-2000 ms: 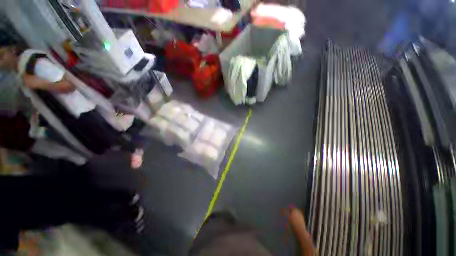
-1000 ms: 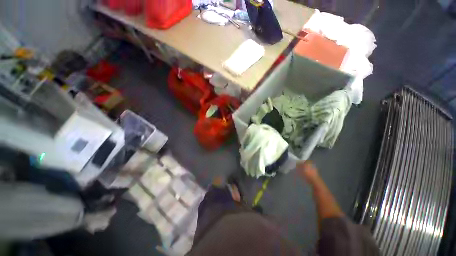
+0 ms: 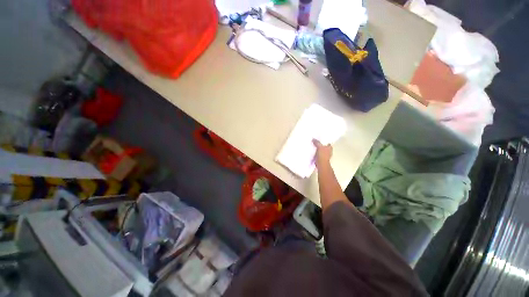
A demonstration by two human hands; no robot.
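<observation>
A white folded sheet or flat stack [image 3: 300, 145] lies near the front corner of the beige table [image 3: 232, 110]. My right hand [image 3: 322, 152] is at its right edge, with a finger over the white surface. The hand is small and blurred, and whether it grips the edge or only touches it cannot be told. My left hand is out of the picture.
A navy cap or pouch [image 3: 357, 72], a purplish bottle [image 3: 304, 13], papers and a big red bag [image 3: 168, 35] are on the table. A grey bin [image 3: 432, 125] with pale green cloth stands right, red bags [image 3: 261, 203] below, metal bars [image 3: 499, 232] far right.
The view has moved closer to the table. My right hand has gone from low beside the grey bin to the white sheet or stack on the table.
</observation>
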